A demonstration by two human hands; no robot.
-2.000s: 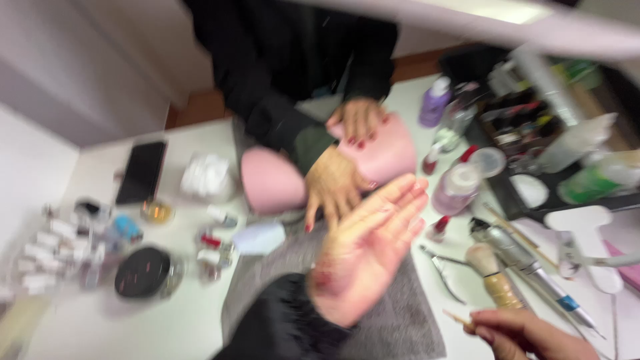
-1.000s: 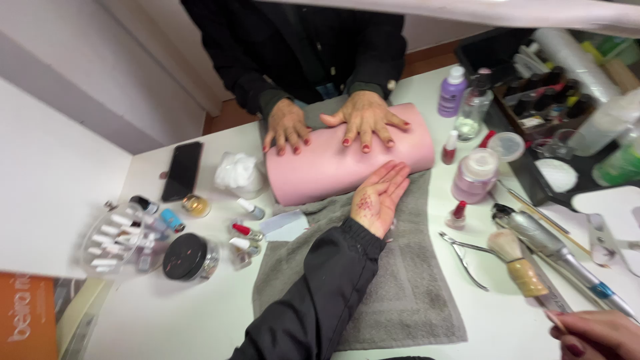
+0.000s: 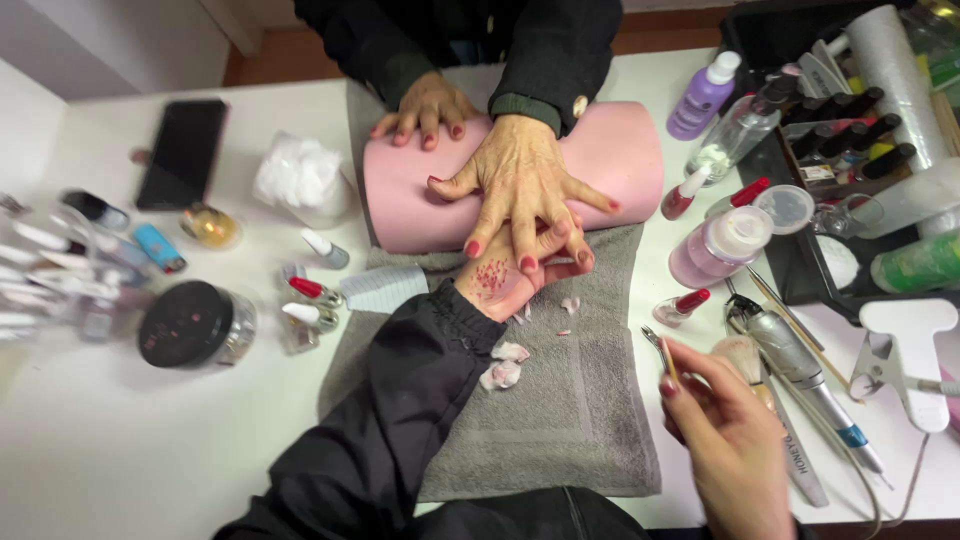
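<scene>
Palm up, my left hand [image 3: 510, 281] lies under the fingers of the other person's hand [image 3: 521, 180], in front of a pink cylindrical hand rest [image 3: 607, 161]. Small red marks cover my inner wrist. My fingers curl against that hand's fingertips; the exact grip is partly hidden. The person's other hand [image 3: 433, 109], with red nails, rests on the back of the cushion. At the lower right, my right hand [image 3: 724, 424] pinches a thin wooden stick [image 3: 669, 361] between thumb and fingers. A grey towel [image 3: 555, 420] spreads below, bearing used cotton pieces [image 3: 502, 373].
Cuticle nippers [image 3: 652, 337], a brush [image 3: 739, 356] and an electric nail drill [image 3: 787, 349] lie at right, near polish bottles, a purple bottle [image 3: 701, 97] and a black tray [image 3: 772, 262]. At left are a phone [image 3: 182, 154], cotton [image 3: 300, 176] and a black-lidded jar [image 3: 187, 324].
The other person's hand has come forward off the cushion onto my left hand, which was open and held nothing. My right hand, with the stick, has moved toward the towel.
</scene>
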